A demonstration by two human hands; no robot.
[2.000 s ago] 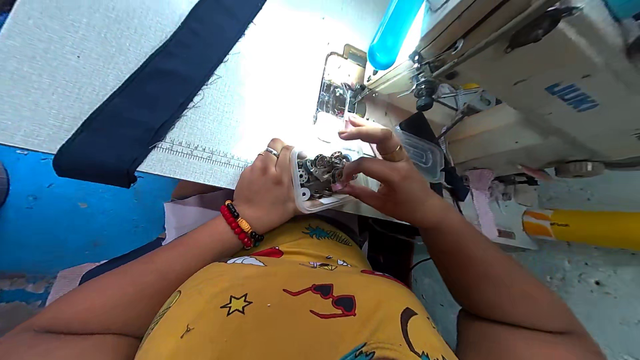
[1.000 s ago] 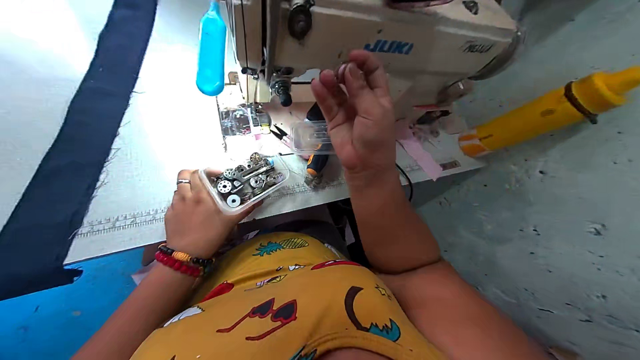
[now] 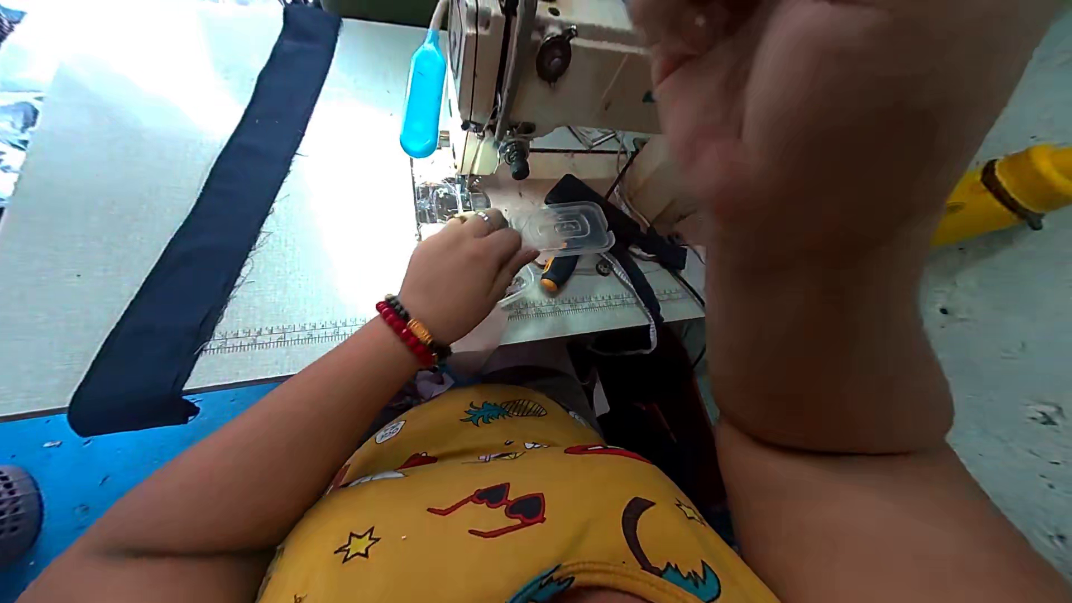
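My left hand (image 3: 461,272), with a ring and beaded bracelets, reaches over the sewing table beside the needle area. It covers most of a clear plastic container (image 3: 519,286), whose rim shows beneath the fingers; whether it grips anything cannot be told. A clear plastic lid (image 3: 563,229) lies just right of the fingertips. My right hand (image 3: 804,109) is raised very near the camera at the upper right, blurred, with its fingertips partly out of frame; whether it holds something is not clear. The sewing machine (image 3: 578,75) stands behind both hands.
A long dark fabric strip (image 3: 226,209) lies across the left of the table. A blue plastic tube (image 3: 424,99) hangs by the machine head. Near the lid are an orange-and-black handle (image 3: 559,272) and dark straps (image 3: 641,280). A yellow pipe (image 3: 1001,191) is at the right.
My right hand has come up close to the camera from near the container. My left hand, earlier at the container's left side, now lies over it and hides the metal parts inside. The view has shifted.
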